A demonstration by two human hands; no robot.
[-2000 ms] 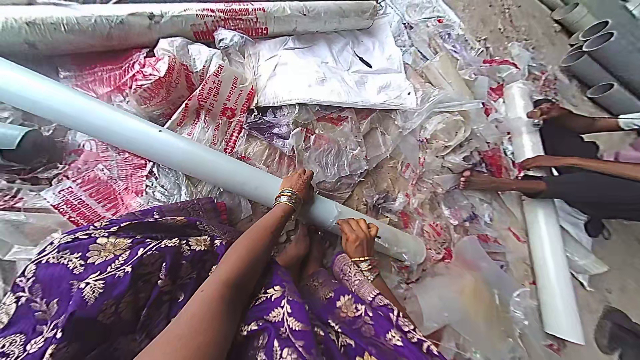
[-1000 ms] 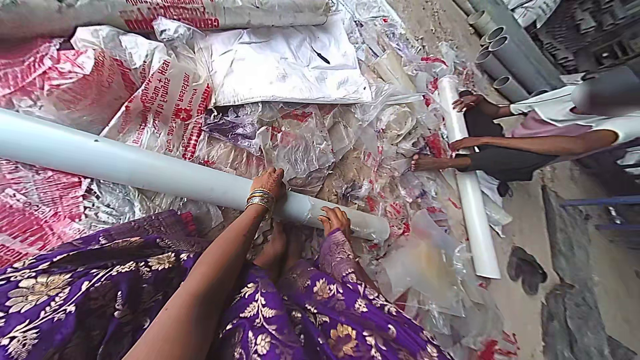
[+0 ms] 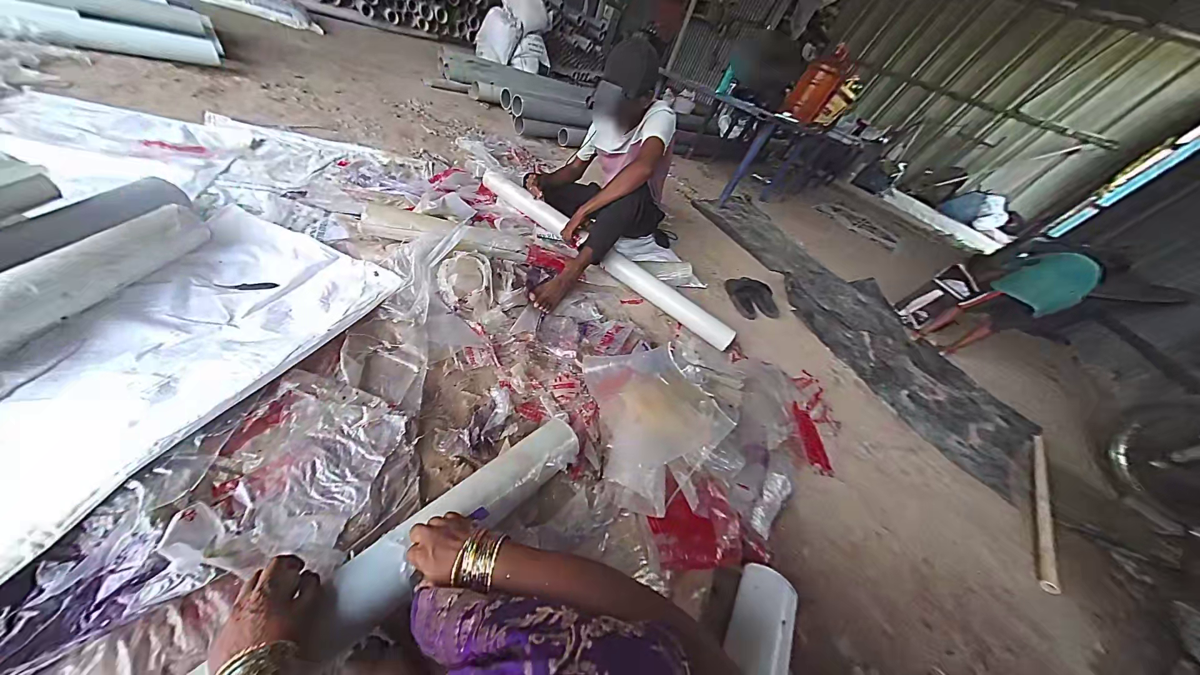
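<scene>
A long pale pipe [image 3: 511,473] runs up from the bottom edge, its far end resting among torn plastic wrappers. My right hand [image 3: 442,551], with gold bangles at the wrist, lies on top of the pipe with its fingers curled on the surface. On the pipe's left side is my left hand [image 3: 267,605], dark and partly cut off by the bottom edge; its exact grip is blurred. Purple cloth with a gold pattern [image 3: 553,628] covers my right upper arm. Beside it, at the bottom, another white pipe end [image 3: 761,619] shows.
A seated person [image 3: 619,178] holds a white pipe [image 3: 656,295] across the legs. White sheeting [image 3: 234,347] with pipes on it lies left. Plastic scraps [image 3: 656,412] cover the ground. Sandals [image 3: 751,297], a dark mat [image 3: 872,347], a bent-over person [image 3: 1041,286] and a stick [image 3: 1043,516] are at right.
The view has swung up and to the right, showing more of the yard. Both my hands stay at the pipe. The seated person remains at the other pipe.
</scene>
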